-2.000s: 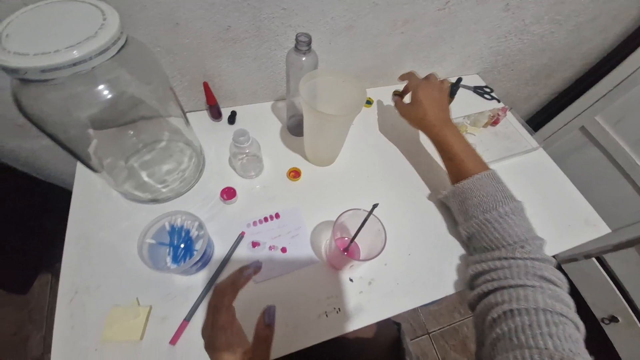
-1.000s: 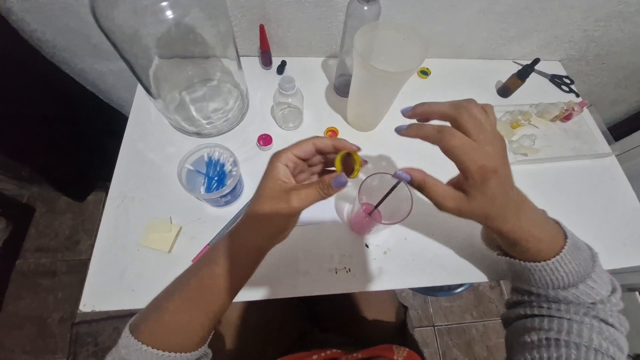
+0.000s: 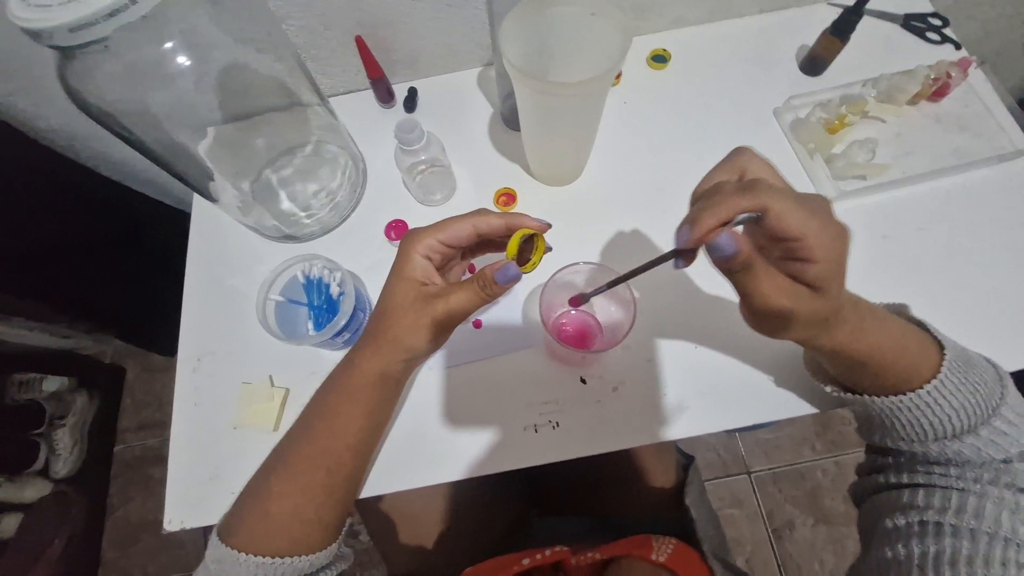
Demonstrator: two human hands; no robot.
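Between thumb and fingers, my left hand (image 3: 448, 280) holds a yellow bottle cap (image 3: 526, 250) with a dark inside, its opening tilted toward the camera. My right hand (image 3: 768, 248) grips a thin dark stick (image 3: 640, 270), whose pink-coated tip is over the mouth of a clear cup (image 3: 590, 306). Pink liquid (image 3: 578, 330) lies in the bottom of that cup. Partly hidden behind my left hand is a sheet of white paper (image 3: 488, 340) with pink dots. A yellow cap with orange-red inside (image 3: 506, 199) and a pink cap (image 3: 396, 231) rest beyond my left hand.
A large glass jar (image 3: 240, 136), a small clear bottle (image 3: 426, 164) and a frosted plastic cup (image 3: 560, 96) stand at the back. Cotton swabs in a tub (image 3: 314, 302) and yellow sticky notes (image 3: 262, 406) are at left. A white tray (image 3: 920, 136), dropper bottle (image 3: 832, 40) and scissors (image 3: 928, 28) lie right.
My right hand has come from the back of the table to the cup and lifted the stick, which leaned in the cup before. My left hand, empty two seconds ago, now holds the yellow cap.
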